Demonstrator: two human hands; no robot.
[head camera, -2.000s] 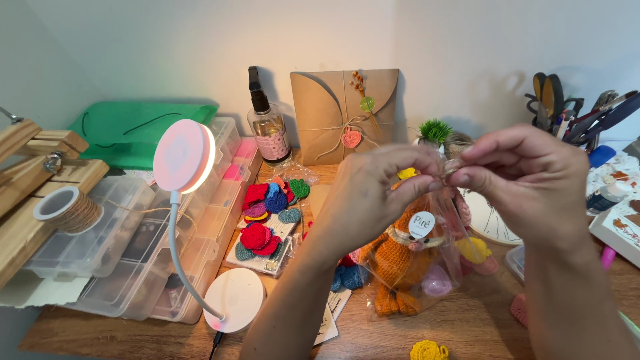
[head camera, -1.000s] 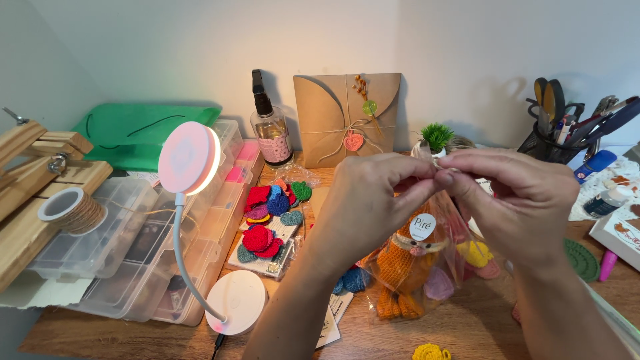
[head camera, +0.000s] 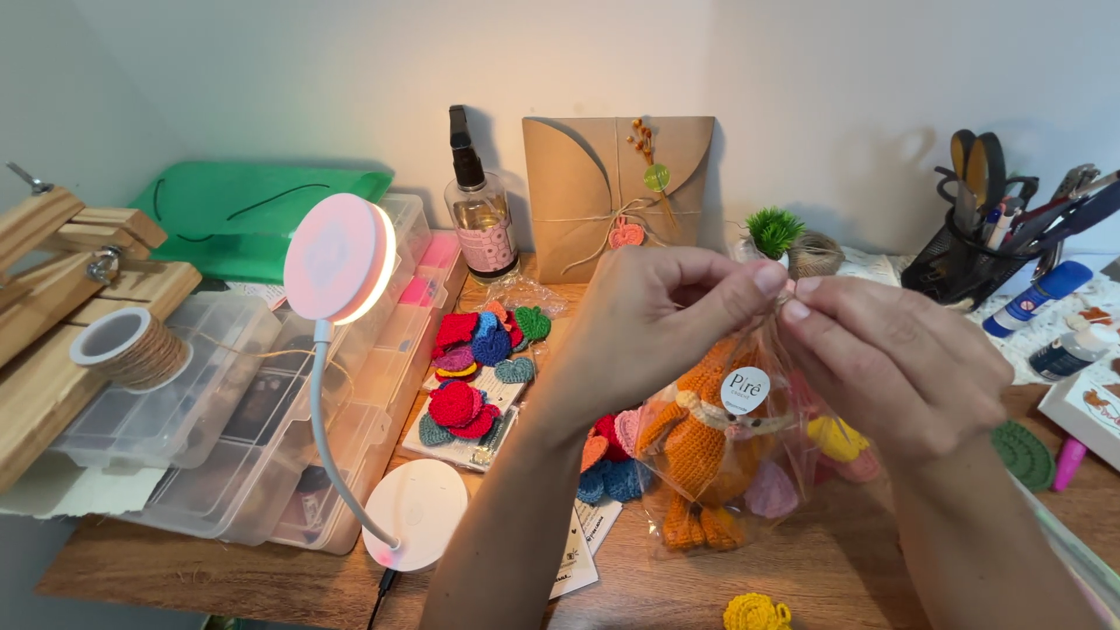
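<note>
My left hand (head camera: 678, 315) and my right hand (head camera: 884, 359) meet at the gathered neck of a clear plastic bag (head camera: 792, 359), fingertips pinching it and what looks like thin twine. Inside the bag stands an orange crocheted toy (head camera: 696, 446) with a pale band around its neck. A round white sticker (head camera: 745, 390) with writing is on the bag's front. The exact hold of the fingertips on the twine is partly hidden. Crocheted pieces in red, pink and blue (head camera: 619, 477) lie left of the bag, and a yellow one (head camera: 757, 612) lies in front.
A lit ring lamp (head camera: 337, 258), clear organizer boxes (head camera: 359, 464) and a twine spool (head camera: 131, 348) are at left. Behind stand a spray bottle (head camera: 481, 219) and a kraft envelope (head camera: 569, 192). At right are a mesh pen holder (head camera: 967, 254), a glue stick (head camera: 1037, 297) and a small bottle (head camera: 1072, 350).
Both hands stay at the bag's neck, with the fingertips now closer together than two seconds ago. The toy in the bag appears slightly turned.
</note>
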